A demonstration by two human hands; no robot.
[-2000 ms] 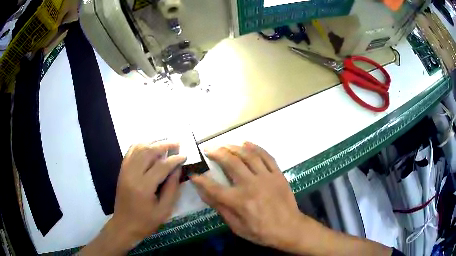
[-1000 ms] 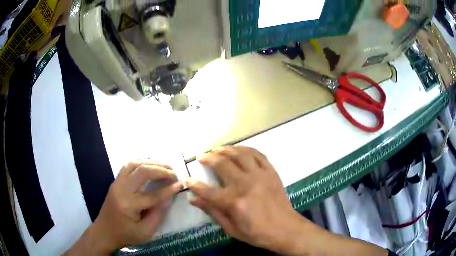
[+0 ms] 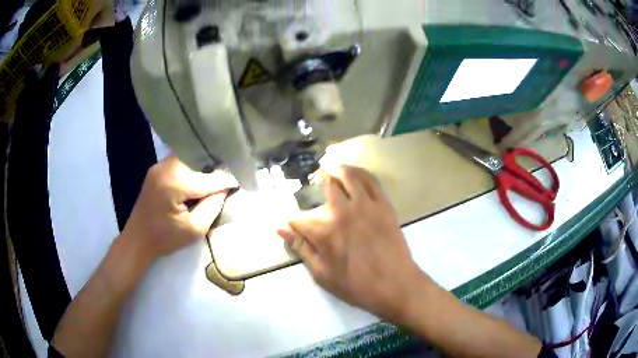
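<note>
A small pale fabric piece lies under the lit machine head, its outline partly lost in glare. My left hand pinches its left side between thumb and fingers. My right hand is on its right side, fingers beside the presser foot area and thumb nearer me. Glare and my fingers hide the needle and the fabric edges. The beige machine bed shows around the work.
Red-handled scissors lie on the right of the bed. The green control panel and orange knob are above. Long black strips lie at the left. The green ruler-marked edge runs along the front; grey-white bundles are below right.
Both hands have moved from near the table's front edge up to the machine head with the pale fabric. The view has shifted, showing the machine head larger and the bed's rounded left corner uncovered.
</note>
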